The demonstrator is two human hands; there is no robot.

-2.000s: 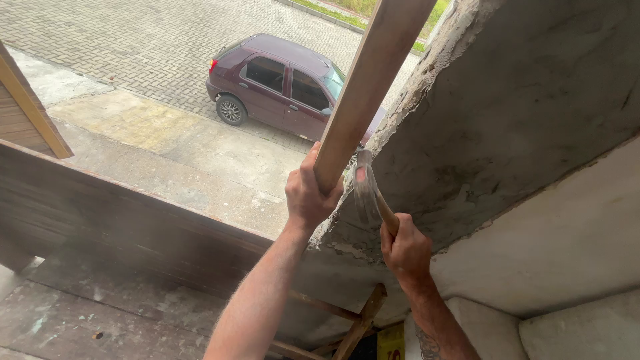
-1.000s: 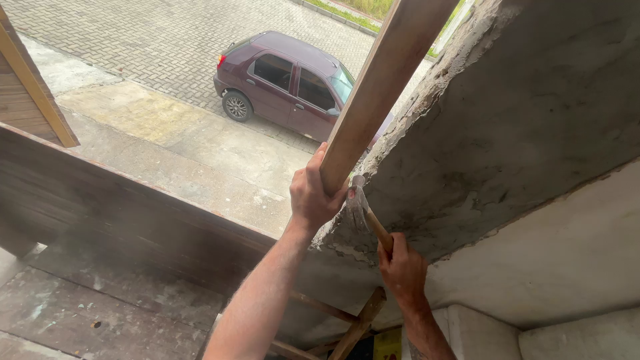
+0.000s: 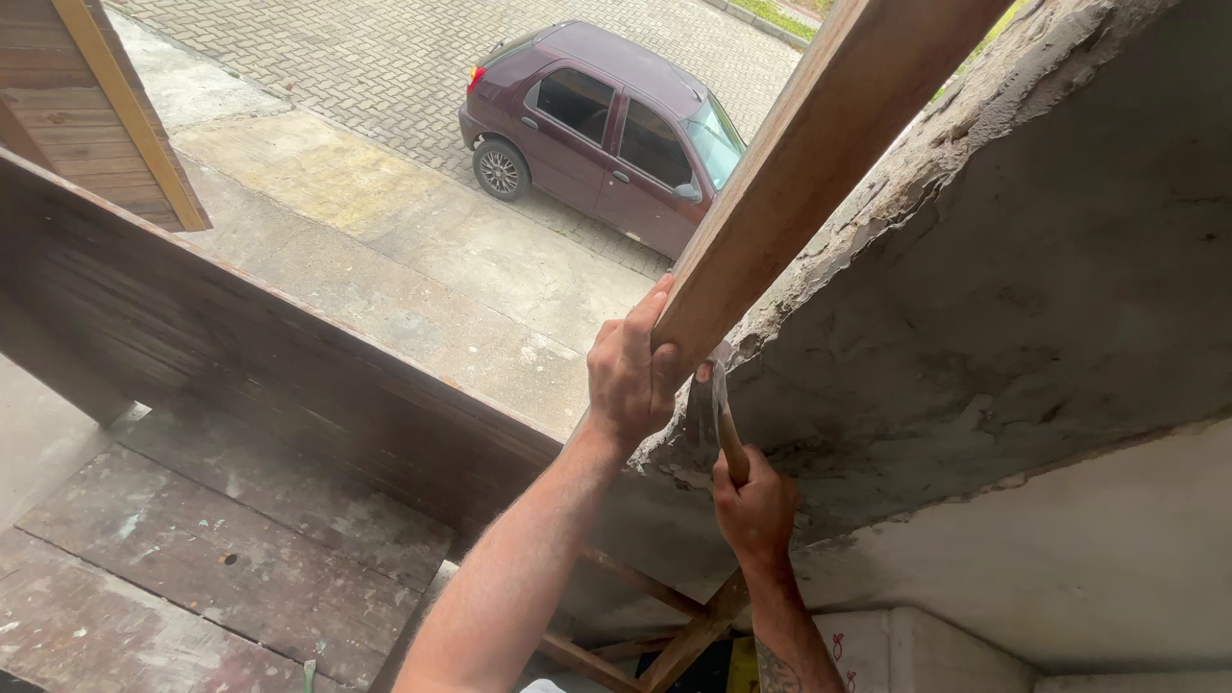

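Observation:
A long wooden board (image 3: 808, 164) slants up to the right along the rough, broken edge of a plastered wall (image 3: 866, 221). Around the board's lower end my left hand (image 3: 630, 371) is closed, its fingers on the outer side. Below and to the right, my right hand (image 3: 756, 500) grips the wooden handle of a hammer (image 3: 736, 452). The hammer's head, blurred by motion, is close to the board's lower end and the wall edge; whether it touches is not clear.
A dark wooden panel (image 3: 289, 318) runs along the left above stained planks (image 3: 221, 568). Crossed wooden braces (image 3: 693, 635) stand below my arms. Wrapped white blocks (image 3: 885, 645) lie at the lower right. Outside, a maroon car (image 3: 616, 125) is on the paving.
My left hand stays on the board throughout. My right hand and the hammer have shifted slightly near the board's lower end; the hammer is blurred in every frame.

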